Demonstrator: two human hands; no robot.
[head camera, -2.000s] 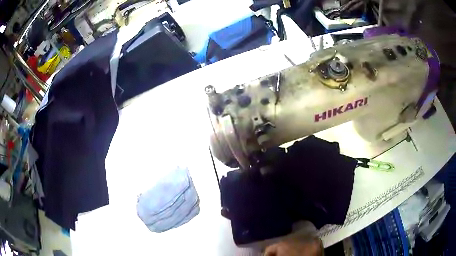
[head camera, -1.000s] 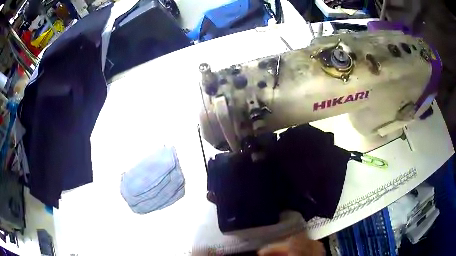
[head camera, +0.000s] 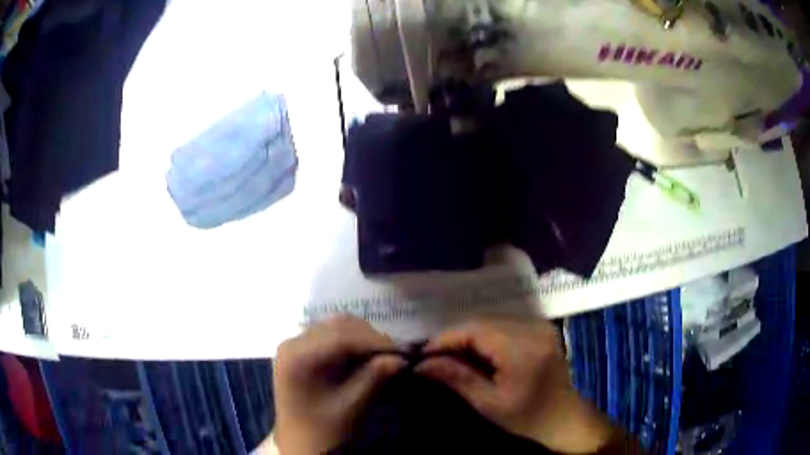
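My left hand (head camera: 333, 378) and my right hand (head camera: 502, 378) are at the table's front edge, fingertips close together. They pinch a dark fabric piece (head camera: 413, 354) between them; its lower part is hard to tell from the dark cloth below. Dark fabric pieces (head camera: 426, 195) lie under the needle end of the sewing machine (head camera: 568, 44). A pale patch, blurred, shows at their front edge. A small stack of grey-blue pieces (head camera: 235, 164) lies left of the needle.
Thread snips (head camera: 671, 187) with a green handle lie right of the dark pieces. A printed ruler (head camera: 657, 258) runs along the front edge. Dark garment panels (head camera: 71, 98) drape at the far left. Blue crates (head camera: 622, 355) stand below the table, with white packets (head camera: 724, 315) at the right.
The view has tilted down, so the table things sit higher in the picture. Both hands now show fully, pinching dark fabric; earlier only parts of hands showed at the bottom edge.
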